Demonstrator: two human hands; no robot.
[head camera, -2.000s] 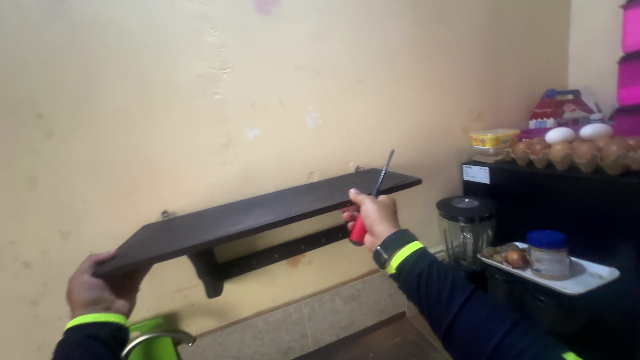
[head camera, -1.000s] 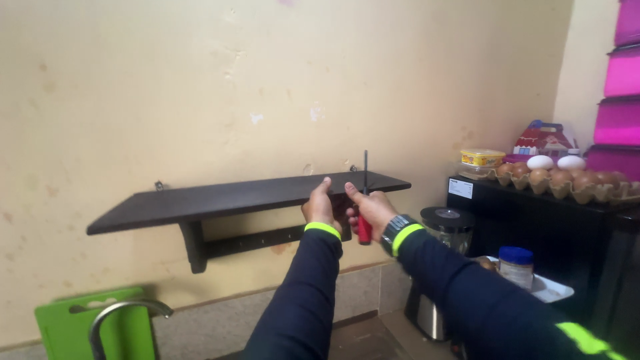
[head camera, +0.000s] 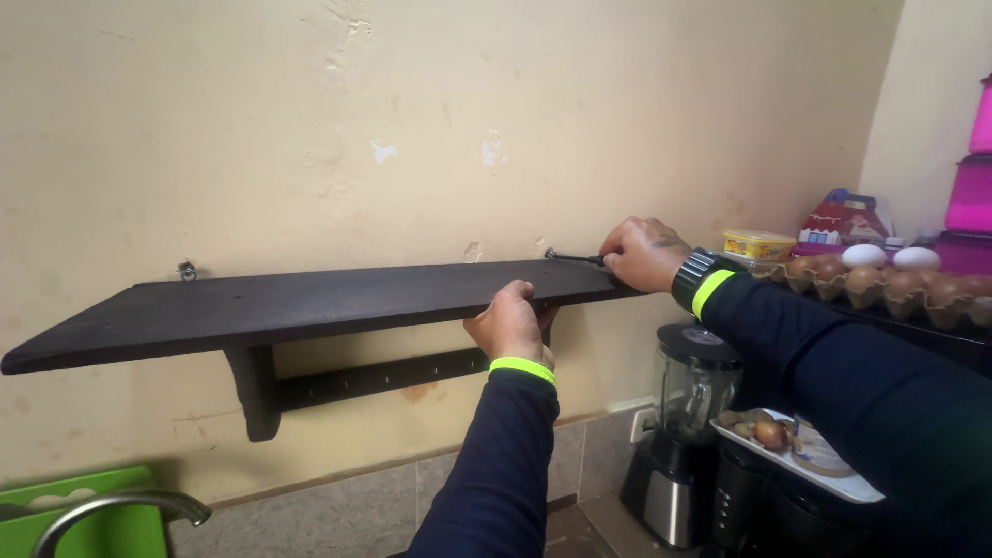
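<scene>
A dark wooden wall shelf with a bracket and a hook rail below stands against the beige wall. My left hand grips the shelf's front edge right of its middle, thumb on top and fingers underneath. Above the shelf's right end, my right hand holds a screwdriver, its handle hidden in the fist. The shaft points left along the wall, and its tip is at the right metal eye hanger. Another eye hanger shows at the shelf's left rear.
At the right stand a blender, a white tray with onions and a jar, and an egg carton on a black appliance. A curved faucet and a green board are at the lower left.
My left hand has moved from the shelf's left end to right of its middle. My right hand has turned the screwdriver from upright to nearly level and brought its tip to the right hanger.
</scene>
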